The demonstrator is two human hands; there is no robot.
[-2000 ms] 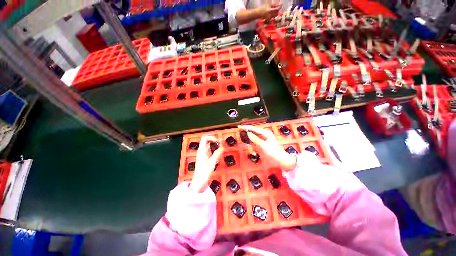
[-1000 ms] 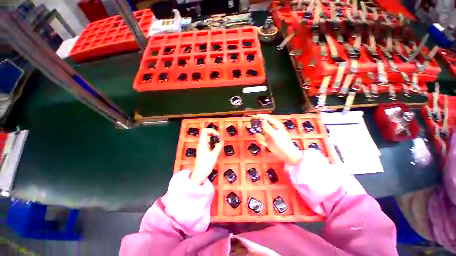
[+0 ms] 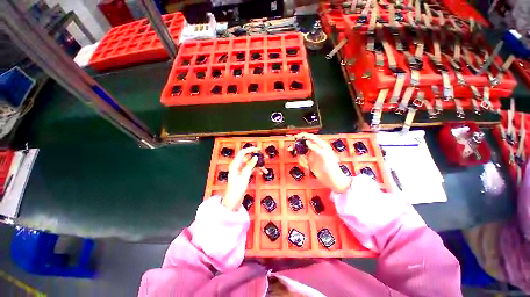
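Note:
The orange-red working tray (image 3: 311,250) lies in front of me, with small dark watch heads (image 3: 296,202) in many of its pockets. My left hand (image 3: 241,174) is over the tray's left part and holds a dark watch head (image 3: 257,159) between its fingertips. My right hand (image 3: 319,159) is over the tray's upper middle and holds another dark watch head (image 3: 300,147) between finger and thumb. Both pieces are just above the pockets. My fingers and sleeves hide some pockets.
A second compartment tray (image 3: 237,101) stands beyond on a dark green board. Two loose pieces (image 3: 277,117) lie near a white label. Stacked trays of strapped watches (image 3: 372,93) are at the upper right. A paper sheet (image 3: 415,168) and red parts box (image 3: 463,156) lie right. A metal upright (image 3: 96,96) stands left.
Since two seconds ago, both hands have lifted watch heads into view at the fingertips. In the last second the left-hand piece moved slightly right. The camera view has tilted down since the first frame.

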